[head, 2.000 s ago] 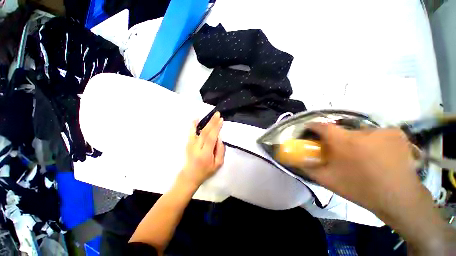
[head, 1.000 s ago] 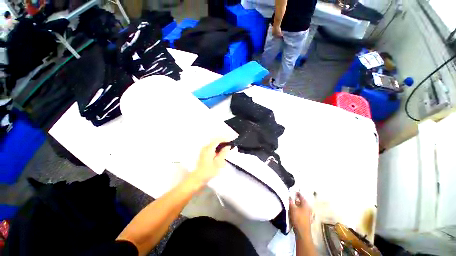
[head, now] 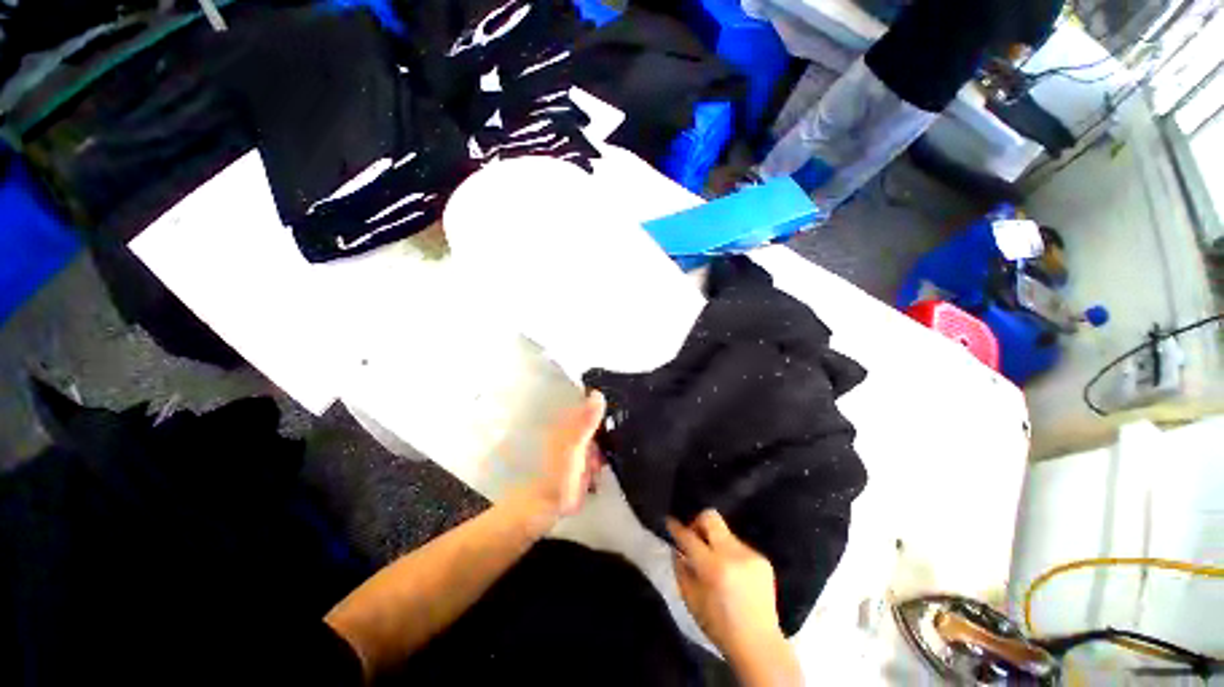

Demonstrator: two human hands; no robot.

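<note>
The black speckled garment piece (head: 752, 430) lies spread over the right part of the white padded pressing board (head: 564, 255) and hangs over its near edge. My left hand (head: 577, 456) holds its near left corner. My right hand (head: 718, 570) holds its near edge further right, with fingers closed on the cloth. The white facing is not visible now. The steam iron (head: 973, 638) rests at the lower right, apart from my hands.
A bundle of black pieces with white edges (head: 363, 148) lies at the left. A blue folded sheet (head: 732, 222) is beyond the board. A person (head: 873, 114) stands at the far side. A red stool (head: 956, 329) and yellow hose (head: 1114, 566) are at right.
The iron has gone from my right hand and is parked at the right. My right hand now holds the cloth. The black piece is spread over the board and its white band no longer shows.
</note>
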